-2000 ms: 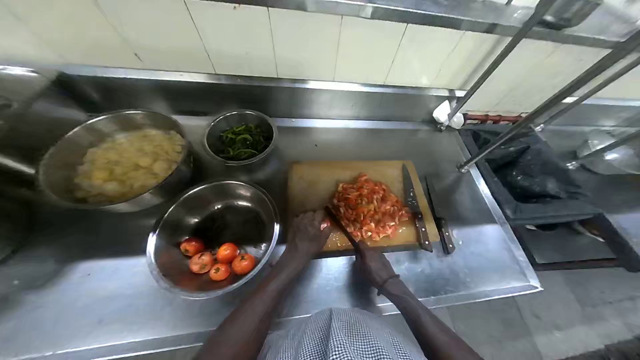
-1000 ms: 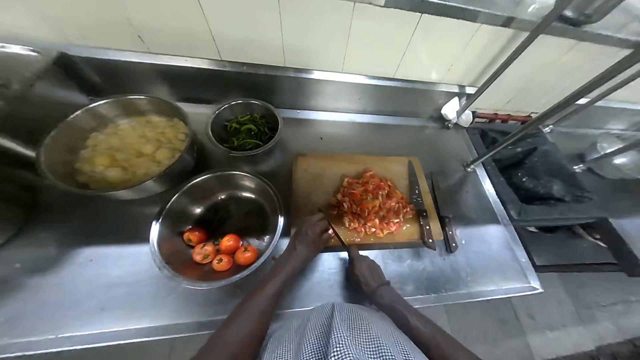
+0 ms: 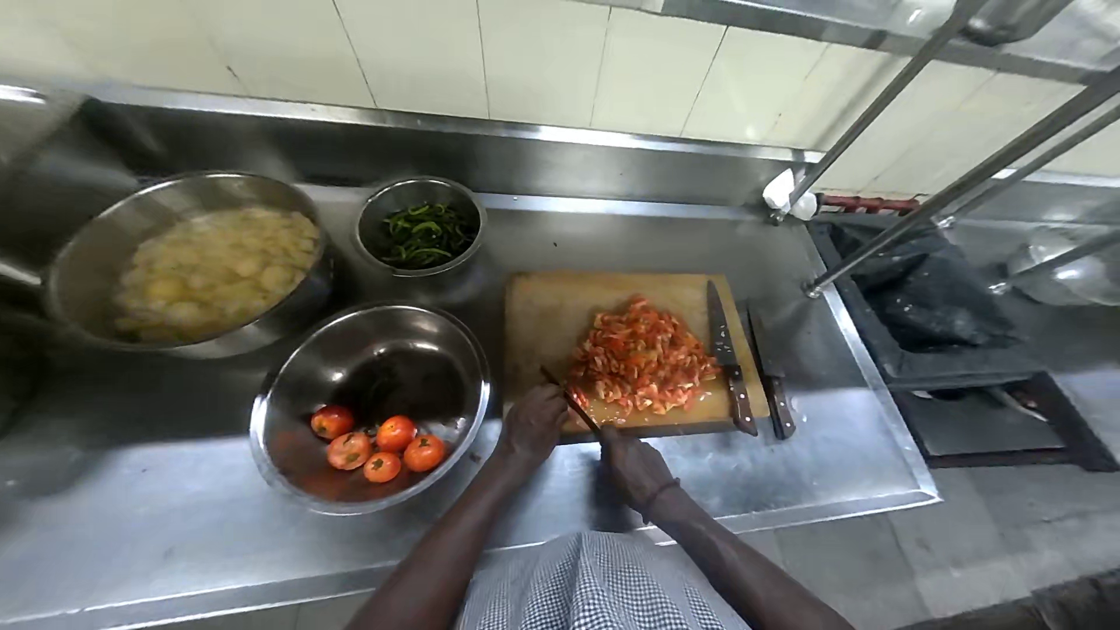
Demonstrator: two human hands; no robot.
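My right hand point(image 3: 637, 468) grips a kitchen knife point(image 3: 573, 402), its handle hidden in the fist and its blade pointing up and left over the front edge of a wooden cutting board point(image 3: 547, 306). Just left of the blade, my left hand point(image 3: 534, 424) rests at the board's front left corner with its fingers bent down; whether it pinches a piece of tomato cannot be seen. Beside the blade lies a heap of chopped tomato point(image 3: 643, 354). Whole tomatoes point(image 3: 396, 433) sit in a wide steel bowl point(image 3: 289, 490) left of my left hand.
One knife point(image 3: 726, 350) lies on the board's right side, another knife point(image 3: 770, 376) on the steel counter point(image 3: 831, 437) beside it. Behind the wide bowl stand a smaller bowl of cut green peppers point(image 3: 426, 236) and a large pot point(image 3: 70, 289) of pale pieces in liquid. Metal posts point(image 3: 910, 223) rise at the right.
Both hands stay at the board's front edge, with the knife in my right hand. The blade has shifted slightly, and its angle differs a little from one second ago.
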